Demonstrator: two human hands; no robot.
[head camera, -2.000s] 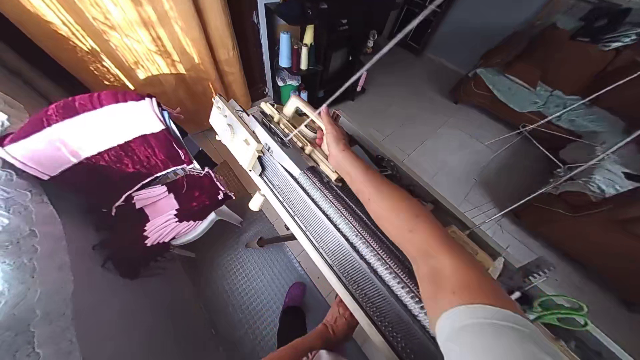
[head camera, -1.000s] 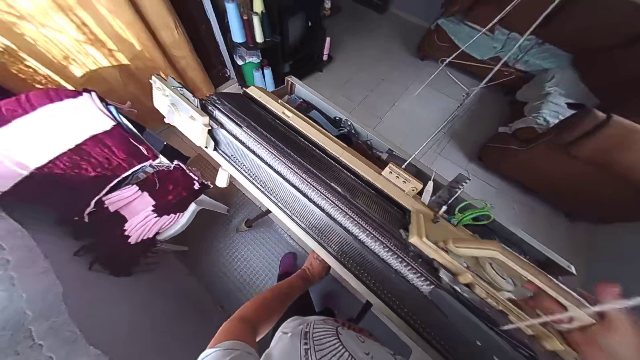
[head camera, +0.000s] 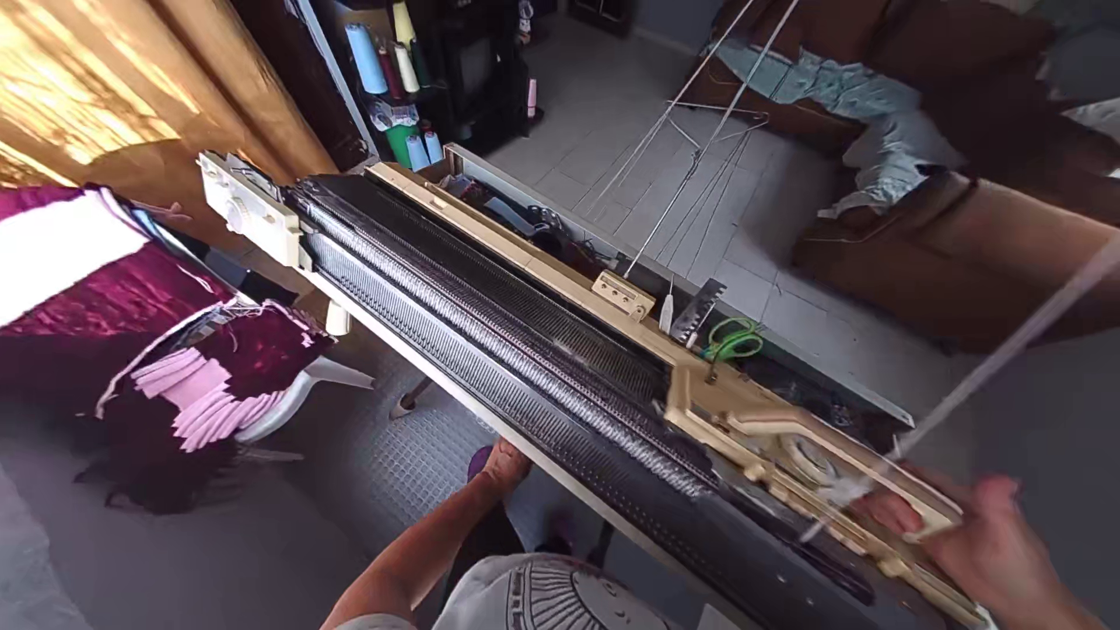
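A long knitting machine (head camera: 490, 350) runs diagonally across the view, with a row of pale stitches along its needle beds. At its near right end sits the cream carriage (head camera: 787, 455). My right hand (head camera: 980, 525) is closed around the carriage handle, partly blurred. A strand of pale yarn (head camera: 1006, 359) slants down to the carriage. My left hand (head camera: 507, 464) is at the machine's front lower edge; its fingers are partly hidden beneath that edge. A second cream carriage (head camera: 249, 210) rests at the far left end. Wire yarn guides (head camera: 696, 157) rise behind the bed.
Green-handled scissors (head camera: 733, 339) and a black comb-like tool (head camera: 698, 311) lie behind the machine. Maroon, white and pink knitted fabric (head camera: 201, 394) is draped over a white plastic chair (head camera: 293, 398) at left. Yarn cones (head camera: 366, 59) stand on a shelf. A brown sofa (head camera: 945, 219) is beyond.
My right hand and the cream carriage have moved from the machine's far left end to its right end. The view has swung right. My left hand stays at the front edge.
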